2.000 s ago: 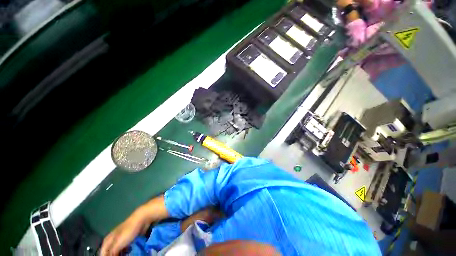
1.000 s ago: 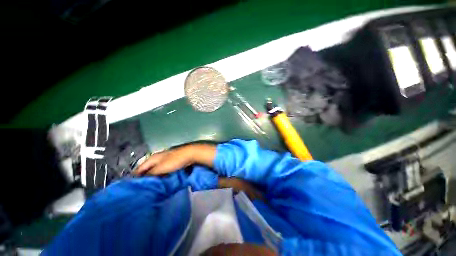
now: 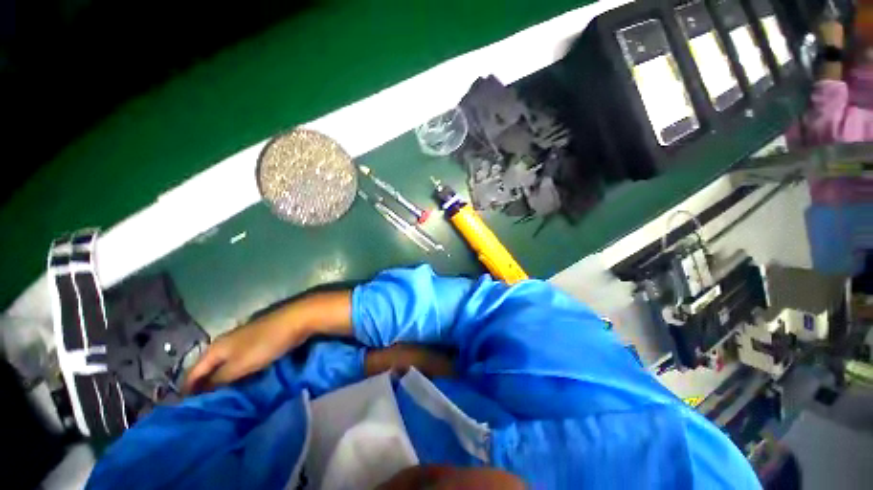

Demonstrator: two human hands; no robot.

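Note:
My arms are crossed on the bench edge in blue sleeves. My right hand (image 3: pixel 235 358) reaches to the left and rests at the heap of flat black pieces (image 3: pixel 144 321). Its fingertips are bent down by a small shiny thing; whether they grip anything is unclear. Only a strip of skin of my left hand or wrist (image 3: pixel 412 361) shows under the right sleeve; its fingers are hidden. A black strip sheet with white lines (image 3: pixel 81 335) lies left of the heap.
A round dish of tiny grains (image 3: pixel 306 178), red-ended screwdriver (image 3: pixel 394 193), tweezers (image 3: pixel 404 226), yellow electric screwdriver (image 3: pixel 483 244), clear cup (image 3: pixel 441 132) and another black heap (image 3: pixel 522 153) lie ahead. A phone tray (image 3: pixel 622 120), machine (image 3: pixel 713 297) and person in pink (image 3: pixel 838 120) are right.
The view has turned, swinging first right, then partly back. The right hand stays by the left heap, its arm still crossed over the left. The tools have not visibly moved on the bench.

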